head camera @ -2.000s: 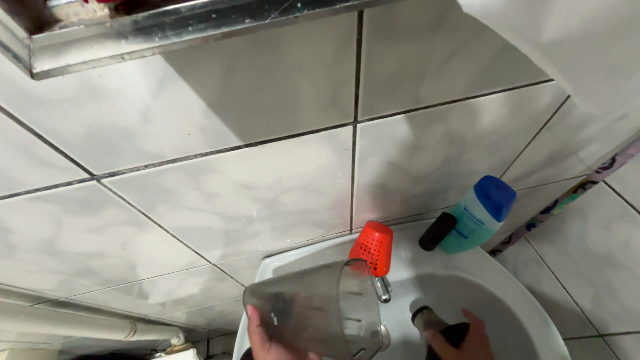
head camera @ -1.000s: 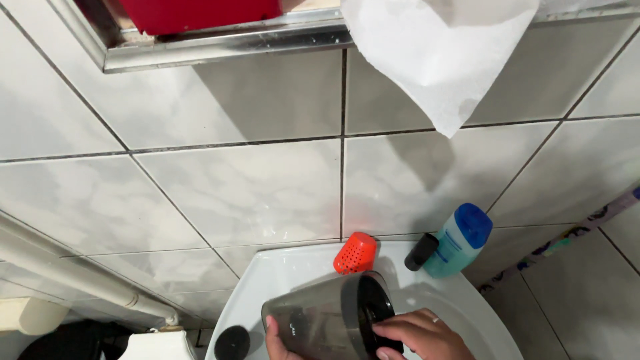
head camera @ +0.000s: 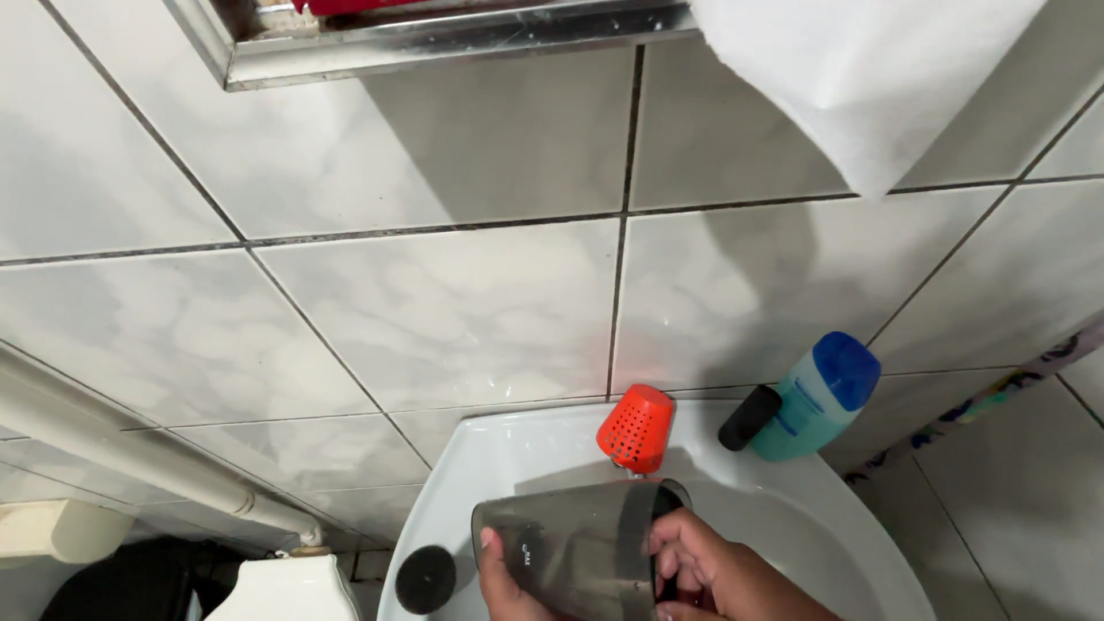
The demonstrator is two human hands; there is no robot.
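Note:
My left hand (head camera: 509, 582) grips a smoky translucent plastic container (head camera: 573, 548) near its base, with the thumb on its side. The container lies tilted over the white sink (head camera: 526, 448), its mouth to the right. My right hand (head camera: 711, 569) is at the mouth, its fingers bent around a black part (head camera: 668, 500) there; what the fingertips hold is partly hidden. Behind the container a red perforated cup-shaped piece (head camera: 638, 427) sits over the faucet. A round black disc (head camera: 425, 579) lies on the sink's left rim.
A teal bottle with a blue cap (head camera: 815, 397) and a small black cylinder (head camera: 750, 417) stand on the sink's back right. White paper (head camera: 862, 78) hangs above beside a metal-framed ledge (head camera: 457, 47). At lower left are a white pipe (head camera: 164, 461) and a white tank lid (head camera: 285, 591).
My right hand has moved from a dark piece in the basin to the container's mouth. The red piece, upright earlier, tilted about a second ago, looks upright again.

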